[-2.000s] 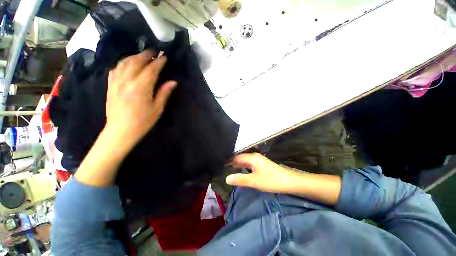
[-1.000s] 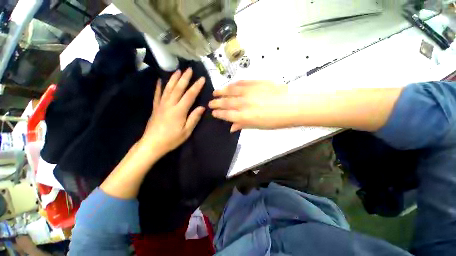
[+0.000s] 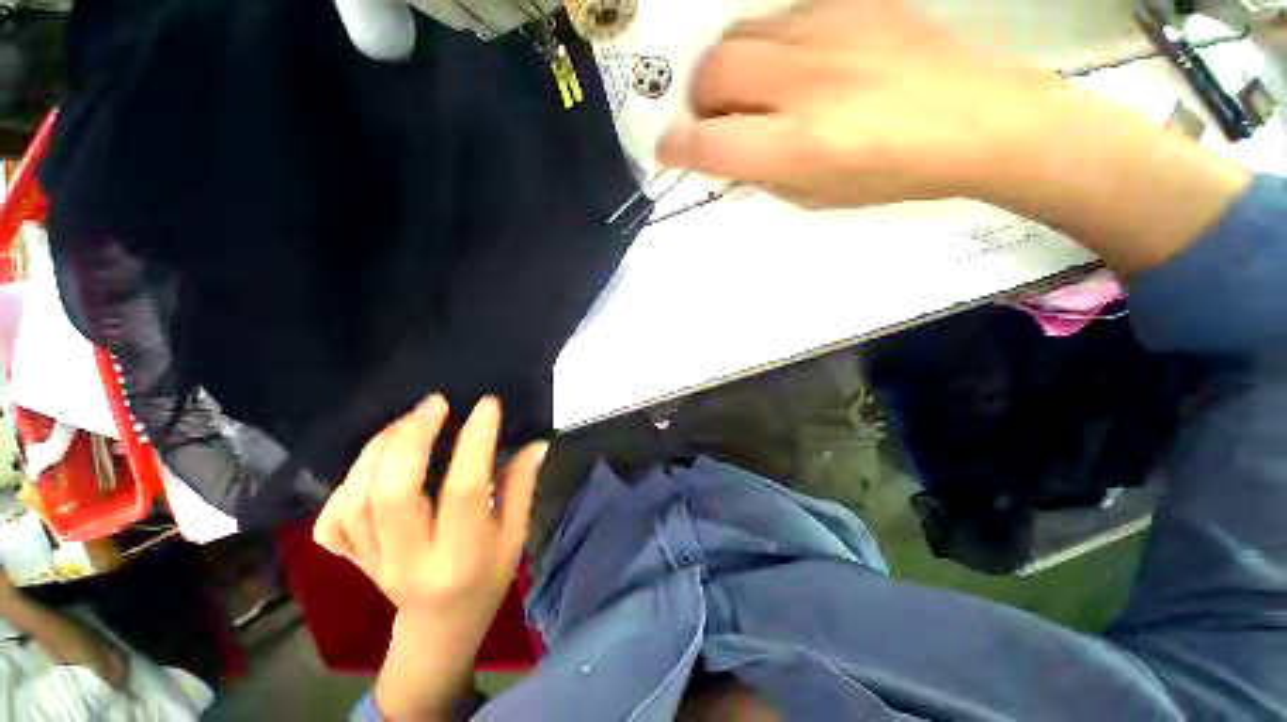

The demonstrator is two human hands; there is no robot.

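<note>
A large black garment piece [image 3: 353, 226] lies under the machine's needle area and hangs over the table's front edge. My left hand [image 3: 438, 515] is at its lower front edge, palm up with fingers apart and curled; it does not visibly grip the cloth. My right hand [image 3: 833, 113] is above the machine bed, fingers closed on a thin tweezer-like tool [image 3: 645, 196]. The two thin tips reach the cloth's right edge. The presser foot area with yellow marks [image 3: 566, 76] is at the cloth's top right. My right hand hides part of the bed.
The white table [image 3: 762, 317] runs to the right. A dark tool [image 3: 1197, 68] lies at its upper right. Pink cloth [image 3: 1076, 302] and a black heap [image 3: 988, 423] are below the right edge. A red basket [image 3: 92, 487] stands left, red material [image 3: 339, 607] below. Another person's arm [image 3: 57, 631] shows lower left.
My left hand has moved off the cloth's top to its lower front edge. My right hand has lifted from beside the cloth and now holds the thin tool. The view has shifted.
</note>
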